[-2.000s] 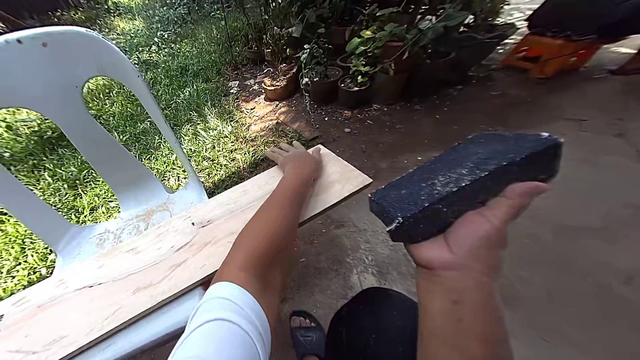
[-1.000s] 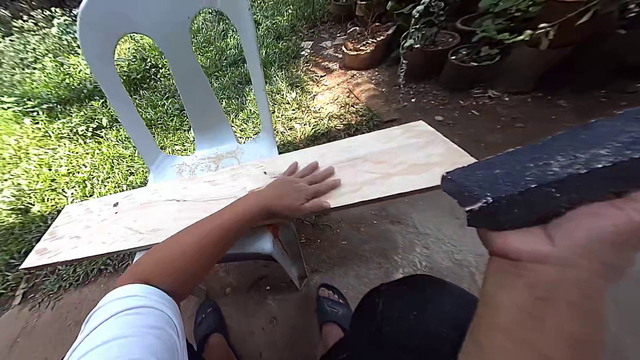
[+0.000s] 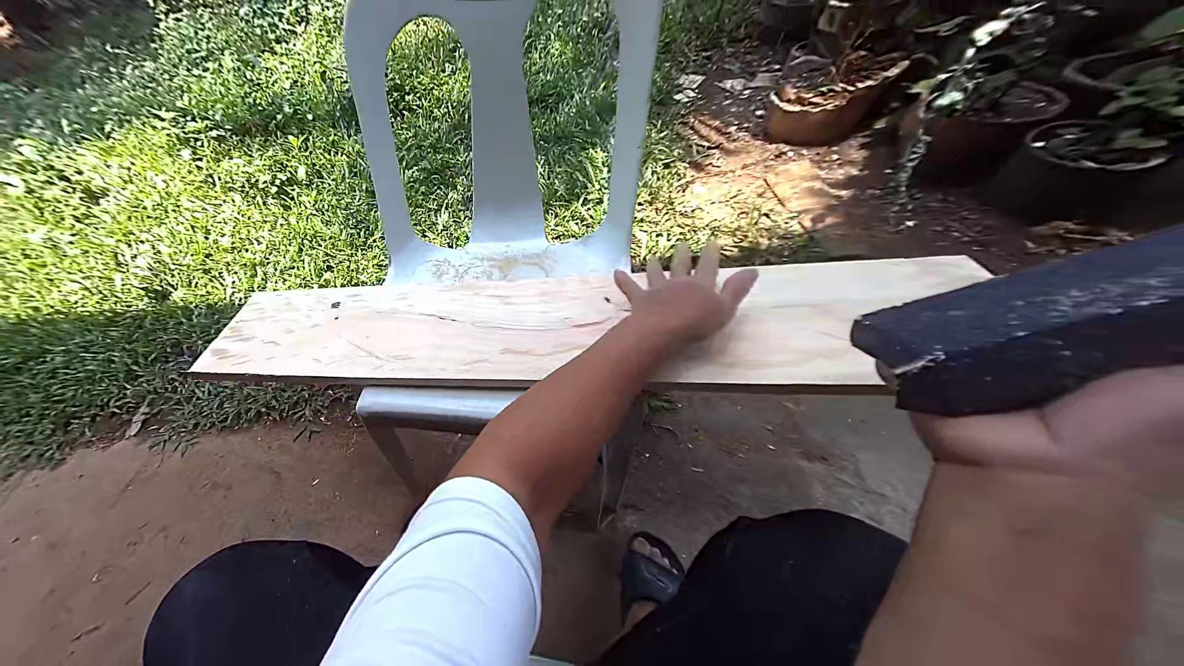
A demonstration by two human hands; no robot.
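A pale wooden board [image 3: 444,328] lies crosswise over the seat of a white plastic chair [image 3: 504,129], both its ends reaching past the seat. My left hand [image 3: 689,301] is over the right half of the board with its fingers spread, slightly blurred; whether the palm touches the wood I cannot tell. At the right edge my right hand [image 3: 1064,425], palm up, holds a dark, block-shaped piece [image 3: 1036,319] with scuffed, whitish marks. Its far end is cut off by the frame. The block overlaps the board's right end in view.
Sunlit grass [image 3: 185,203] spreads behind and left of the chair. Potted plants stand at the upper right, among them a brown clay pot [image 3: 819,116]. Below are bare ground [image 3: 111,546], my dark-clothed knees and a sandalled foot [image 3: 652,569].
The view has swung left. Between one second ago and now, the fingers of my left hand have turned to point more away from me. The dark block stays in my right hand.
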